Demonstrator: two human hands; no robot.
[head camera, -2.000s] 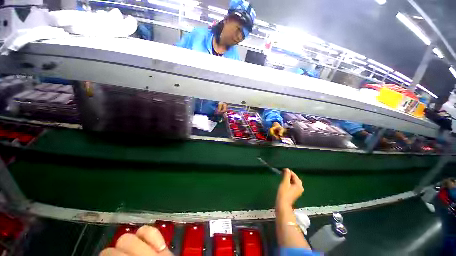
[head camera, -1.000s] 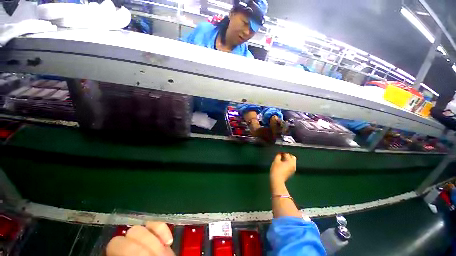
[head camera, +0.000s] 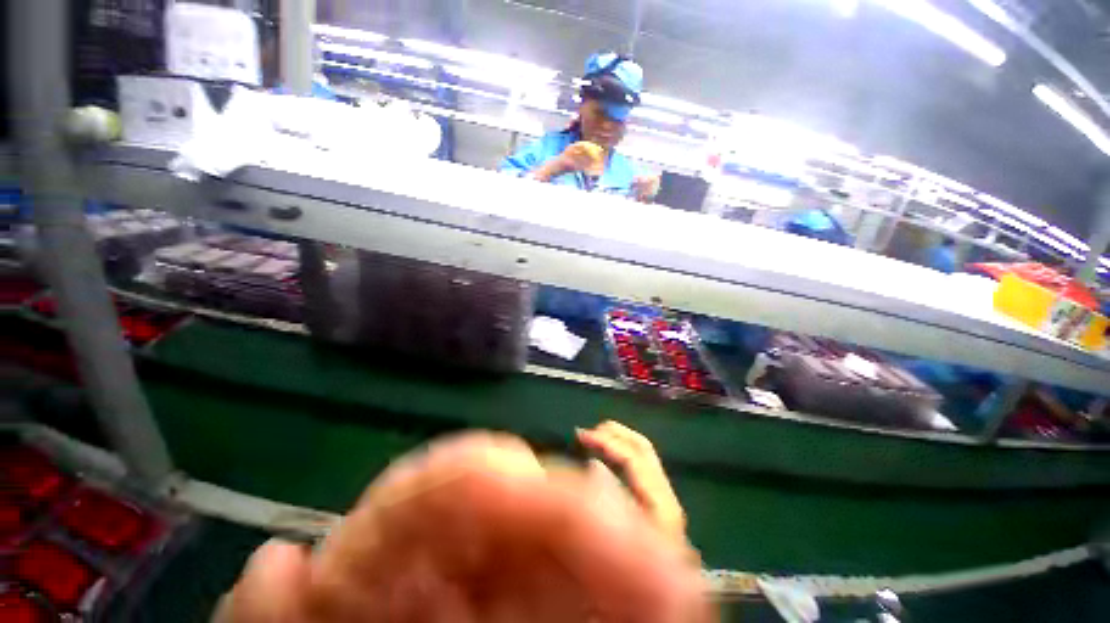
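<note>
My left hand (head camera: 487, 542) is large and blurred, close to the camera at the bottom centre. My right hand (head camera: 639, 475) is raised just behind it over the green belt, mostly covered, with curled fingers showing. A small dark patch lies between the hands; whether either hand holds something cannot be told. The tray of red phones in front of me is not visible. A small white piece (head camera: 791, 599), maybe a cloth, and the metallic cap of the bottle (head camera: 890, 604) show at the bottom edge, right of my hands.
A neighbouring tray of red phones (head camera: 97, 517) lies at the lower left beside a pale upright post (head camera: 91, 292). Across the green belt (head camera: 840, 499) are another red phone tray (head camera: 663, 353) and stacked trays (head camera: 438, 314). A long shelf (head camera: 633, 243) crosses above; a person (head camera: 596, 134) stands behind it.
My left hand has come up close to the camera, and my right hand has drawn in behind it. The view has shifted left and up. The person opposite has raised their hands.
</note>
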